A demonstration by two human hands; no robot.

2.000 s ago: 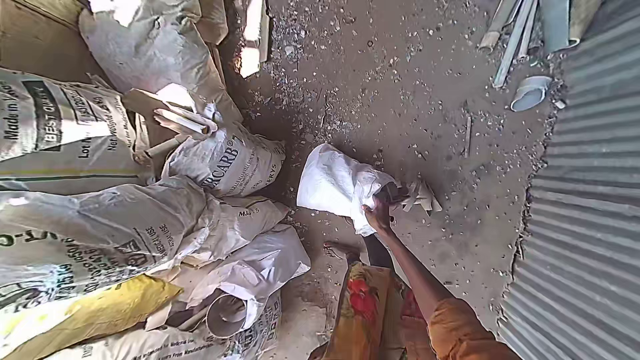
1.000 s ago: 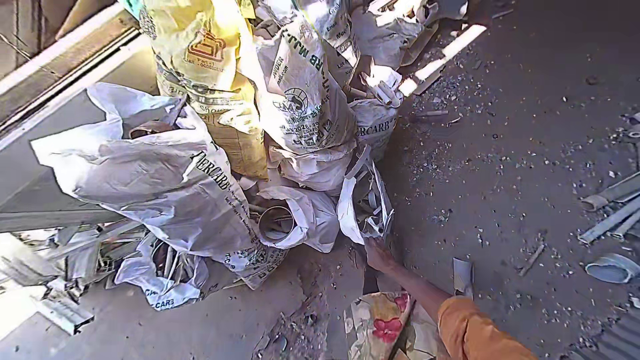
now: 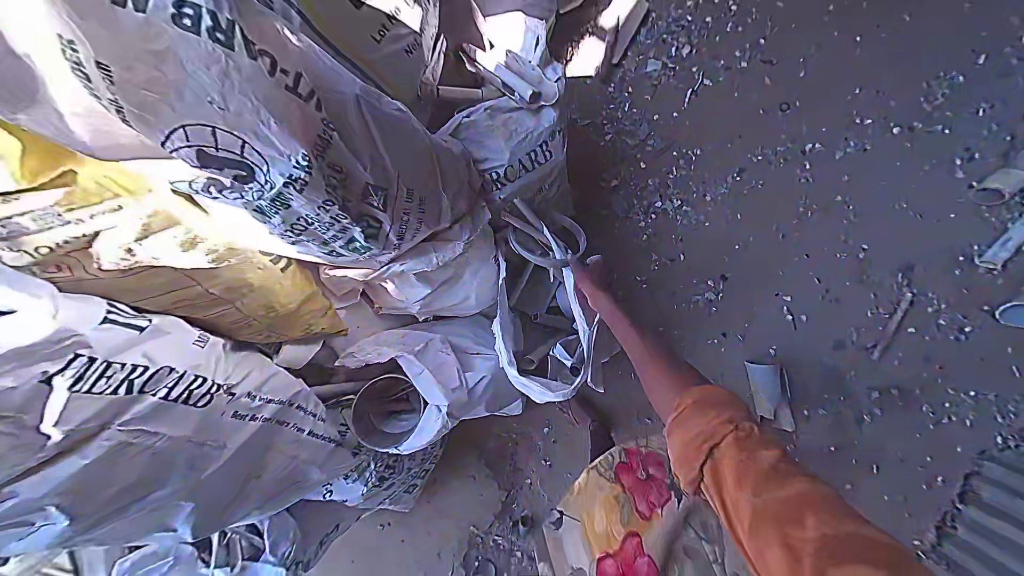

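Note:
At the mouth of a white woven sack (image 3: 506,352) is my right hand (image 3: 590,280), its arm in an orange sleeve reaching up from the lower right. The fingers are partly hidden at the rim, so their hold is not clear. The sack stands with its mouth towards me and holds pipe scraps (image 3: 540,344). A curved grey strip or ring (image 3: 552,260) lies at the top of its mouth. My left hand is out of view.
Large printed sacks (image 3: 320,168) crowd the left, with a yellow sack (image 3: 200,288) among them. A wide pipe piece (image 3: 388,412) pokes from a white bag. Pipe offcuts (image 3: 766,388) and chips lie on the ground to the right. Corrugated sheet (image 3: 980,512) fills the lower right corner.
Two seconds ago the white sack lay apart on the open ground; now it stands against the other sacks with its scraps showing. The view has shifted widely.

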